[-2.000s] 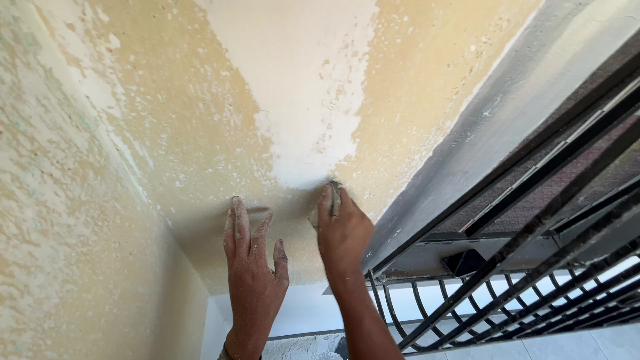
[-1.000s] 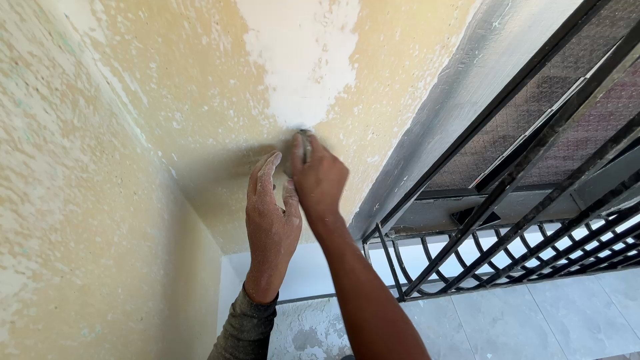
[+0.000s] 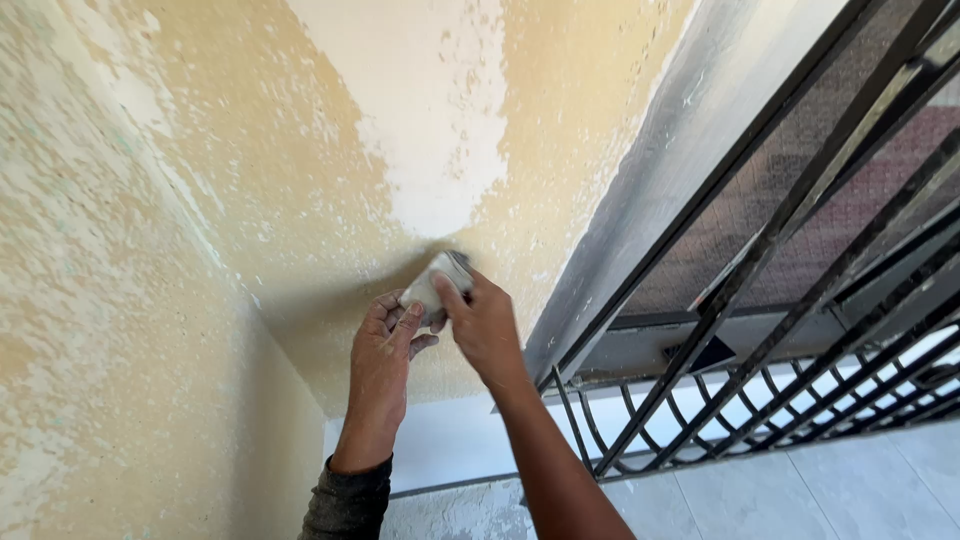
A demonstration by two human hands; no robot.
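A folded sheet of sandpaper (image 3: 427,289), pale with dust and dark at its upper edge, is held between both hands in front of the wall. My left hand (image 3: 388,337), dusty at the fingertips and with a dark sleeve at the wrist, pinches its lower left end between thumb and fingers. My right hand (image 3: 484,319) grips the right side, thumb on the pale face; its other fingers are partly hidden. Behind them, the yellow wall (image 3: 300,225) bears white flecks and a broad white patch of filler (image 3: 435,135) that narrows downward to just above the sheet.
A black metal window grille (image 3: 750,277) with curved lower bars stands close at the right, beside a grey-white painted edge (image 3: 675,142). At the left another flecked wall (image 3: 97,337) meets this one in a corner. Grey floor tiles (image 3: 847,487) lie at the lower right.
Two seconds ago the hands were apart on the wall; they have come together, and now both hold the folded sheet, with its pale face showing.
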